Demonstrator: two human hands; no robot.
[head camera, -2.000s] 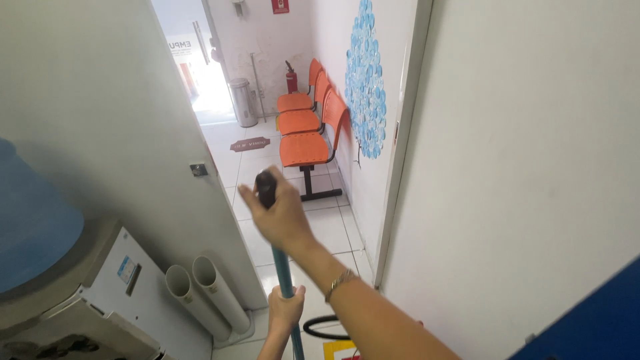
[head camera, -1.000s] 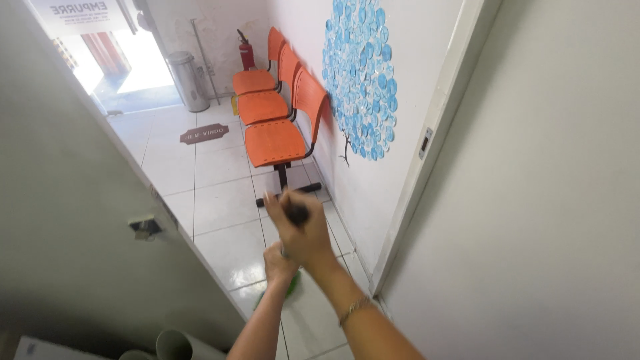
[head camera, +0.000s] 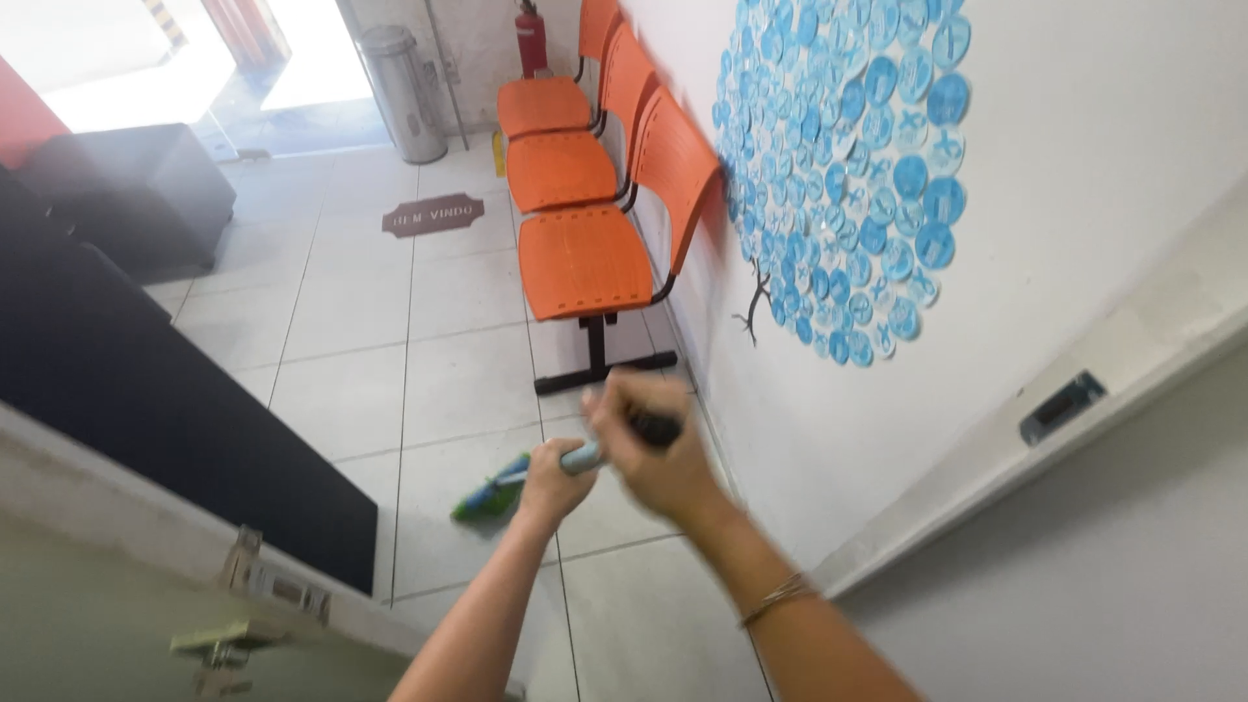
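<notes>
My right hand (head camera: 651, 444) is closed around the black-capped top end of a broom handle (head camera: 582, 458). Just below and to the left of it, my left hand (head camera: 556, 483) grips the same pale blue-green handle. Beyond my left hand, the green and blue broom head (head camera: 492, 487) is on the white tiled floor, slightly blurred and partly behind my left hand. A bracelet (head camera: 775, 597) is on my right wrist.
Three joined orange chairs (head camera: 585, 261) stand along the right wall, near a fire extinguisher (head camera: 530, 41) and a metal bin (head camera: 402, 97). A doorframe (head camera: 985, 468) edges the right side; a door (head camera: 127, 546) with a latch is at lower left. A dark box-shaped seat (head camera: 132, 195) stands farther left.
The view has moved forward through the doorway, nearer the orange chairs. The broom head now shows left of my hands; one second ago only a bit of green showed beneath them. Both hands keep hold of the handle.
</notes>
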